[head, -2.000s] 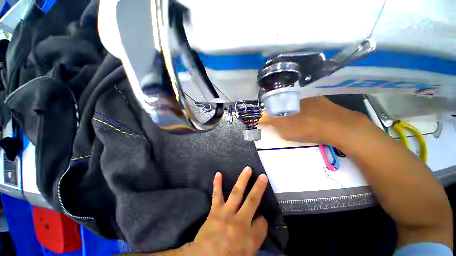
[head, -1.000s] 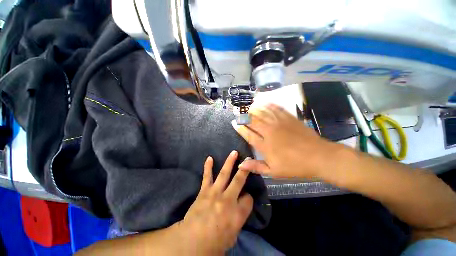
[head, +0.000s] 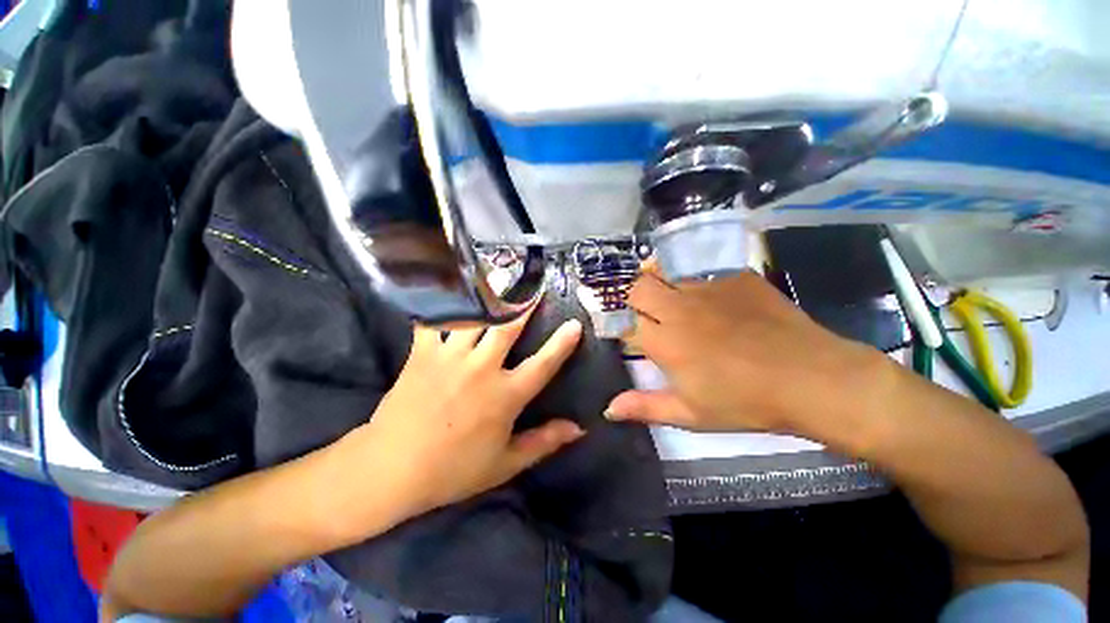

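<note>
A dark grey garment (head: 329,353) with yellow and white topstitching lies under the head of a white sewing machine (head: 572,73) and hangs over the table's front edge. My left hand (head: 457,402) lies on the cloth, fingers spread, fingertips near the needle area and partly behind the shiny metal cover (head: 377,183). My right hand (head: 730,353) is at the cloth's right edge beside the tension discs (head: 605,278). Its fingertips are partly hidden by the machine parts, so its hold on the cloth is unclear.
Scissors (head: 1004,347) with yellow and green handles lie right of my right hand, beside a flat black rectangle (head: 840,274). A measuring scale (head: 779,484) runs along the table's front edge. A red stool (head: 100,548) and blue plastic stand at the lower left.
My left hand has moved forward across the cloth to the needle area. My right hand stays near the cloth's right edge. A striped seam now shows on the cloth at the bottom.
</note>
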